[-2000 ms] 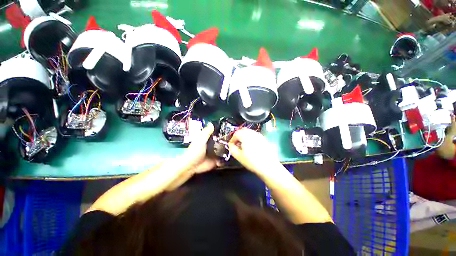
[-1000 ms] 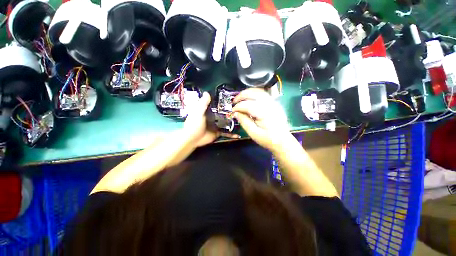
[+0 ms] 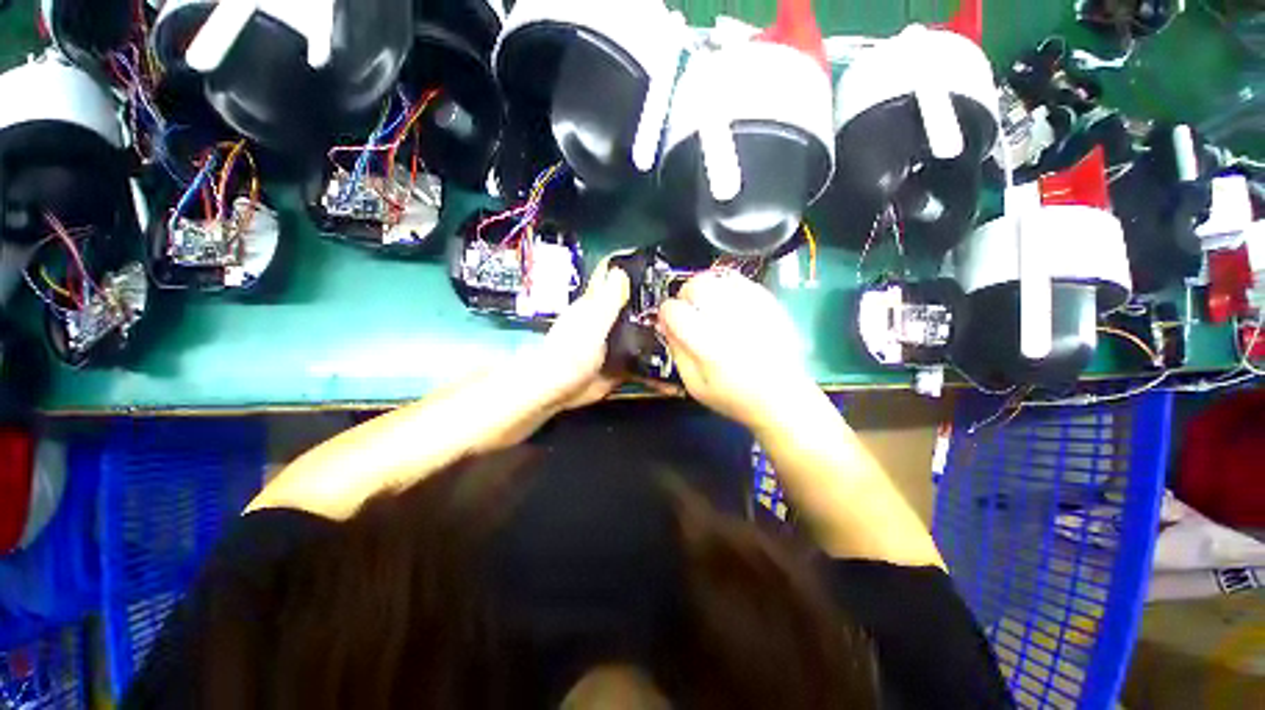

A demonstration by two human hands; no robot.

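A small black camera head (image 3: pixel 641 347) with silvery parts lies between my hands at the bench's front edge. My left hand (image 3: pixel 590 347) holds its left side, thumb up along it. My right hand (image 3: pixel 721 340) is on its right side with fingers bent and fingertips close together at the thin wires; a plug between them cannot be made out. Behind my hands stands a dome camera housing (image 3: pixel 749 132) with a white top, black underside and red flap. Red and orange wires run from below it toward my right hand.
Other camera housings (image 3: pixel 1040 264) stand along the green bench (image 3: pixel 361 347). Open camera heads with circuit boards (image 3: pixel 208 247) and coloured wires lie in front of them. Blue crates (image 3: pixel 1040 527) are below the bench edge. White cables and dark parts lie at the right. A red-clothed part shows at the far right.
The view has shifted, so the bench and housings sit differently in the picture. My right fingers have drawn in closer to the camera head. My left hand keeps its hold.
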